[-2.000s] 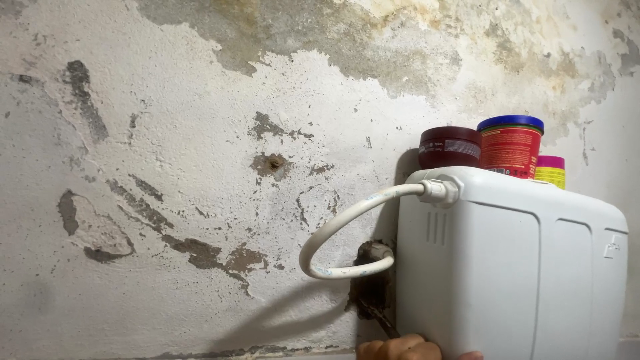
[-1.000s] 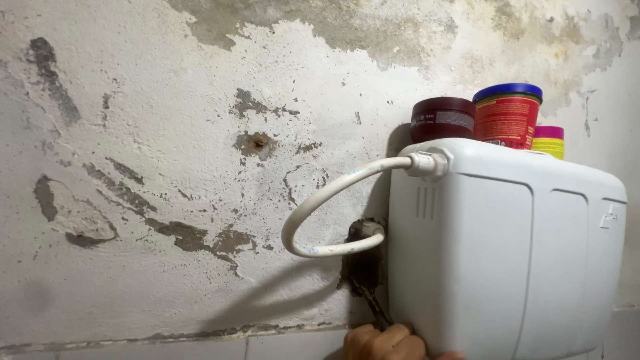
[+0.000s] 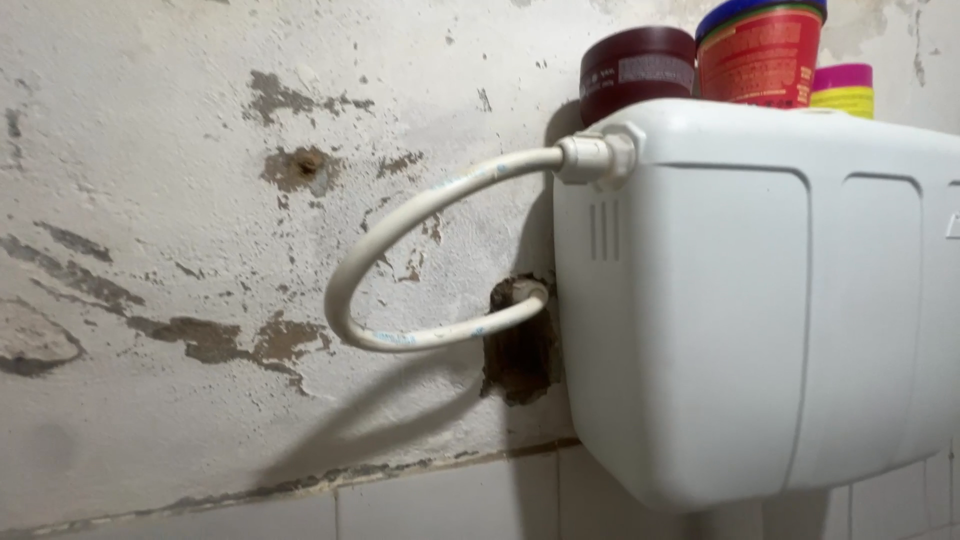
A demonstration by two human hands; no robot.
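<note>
Neither my left hand nor my right hand shows in the head view now. A white plastic toilet cistern point(image 3: 720, 315) hangs on the wall at the right. From a white threaded fitting point(image 3: 596, 159) at its upper left corner, a white flexible water hose point(image 3: 337, 289) loops out to the left. The hose bends back to a pipe end point(image 3: 534, 292) inside a rough, dark hole point(image 3: 521, 356) broken in the wall, close to the cistern's left side. The lower part of the hole is in shadow.
A dark red jar point(image 3: 637, 71), a red tub with a blue lid point(image 3: 759, 56) and a yellow pot with a magenta lid point(image 3: 844, 90) stand on the cistern. Plaster peels from the wall point(image 3: 187, 225) above white tiles point(image 3: 442, 499).
The hand that gripped a thin dark tool at the wall hole below the hose has left the view, and the tool with it. The view has shifted lower.
</note>
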